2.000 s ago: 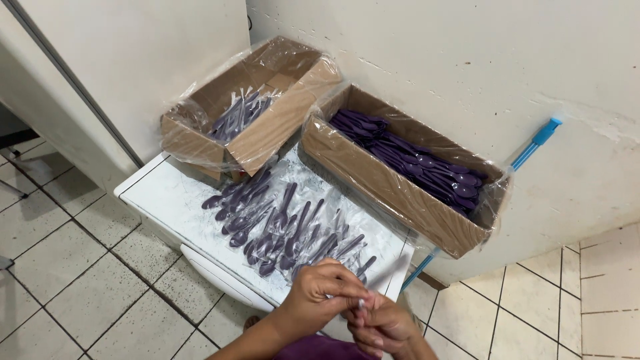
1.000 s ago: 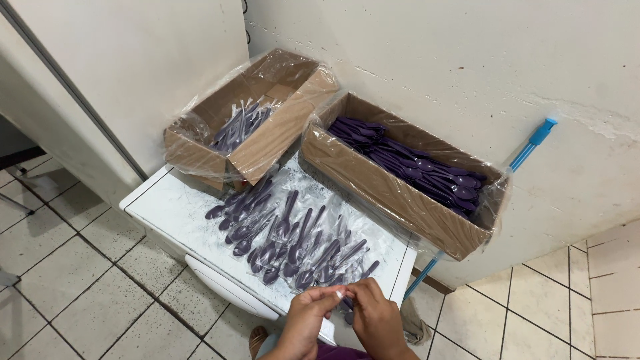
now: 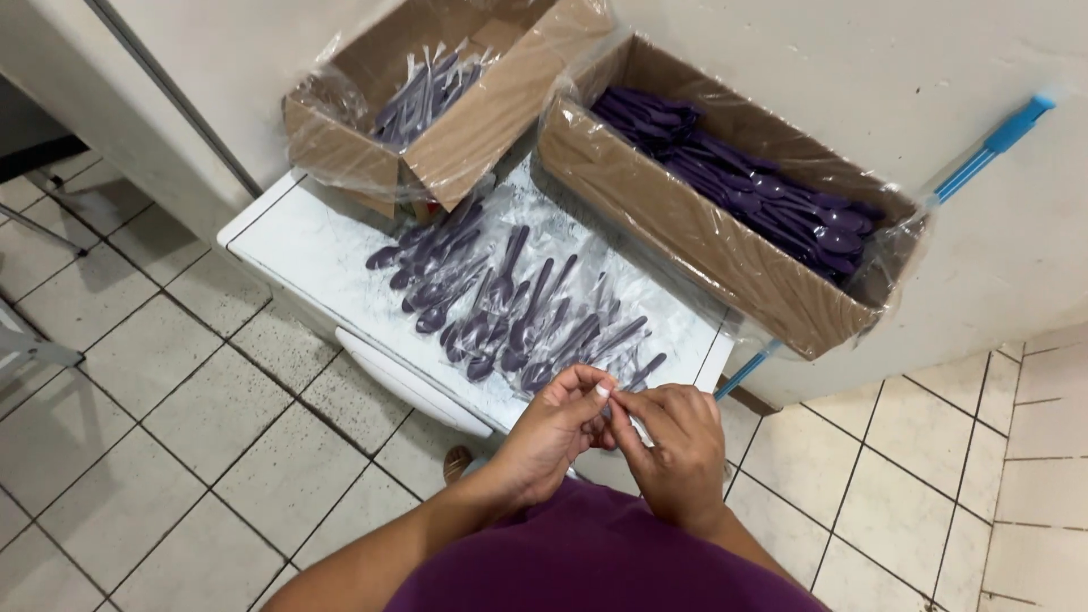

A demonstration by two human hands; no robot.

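Observation:
My left hand (image 3: 561,429) and my right hand (image 3: 676,442) meet in front of my body, fingertips together at a small bit of clear plastic, partly hidden by the fingers. Just beyond them, purple plastic spoons (image 3: 514,314) in clear plastic sleeves lie spread on a white tabletop (image 3: 297,246). A plastic-lined cardboard box (image 3: 722,246) at the right back holds a pile of purple spoons (image 3: 748,187) that look unwrapped. In the other cardboard box (image 3: 484,127), at the left back, stand wrapped spoons (image 3: 429,93) with twisted plastic ends.
A white wall (image 3: 816,59) rises behind the boxes. A blue pole (image 3: 969,170) leans there, passing behind the right box. On the left are a tall pale panel (image 3: 161,110) and metal legs (image 3: 34,344) on the tiled floor (image 3: 178,382). A foot (image 3: 457,463) shows below the table.
My hands stay close together at the table's near edge, with their fingers in a different pose. The boxes and the spread spoons look unchanged. The view has shifted somewhat.

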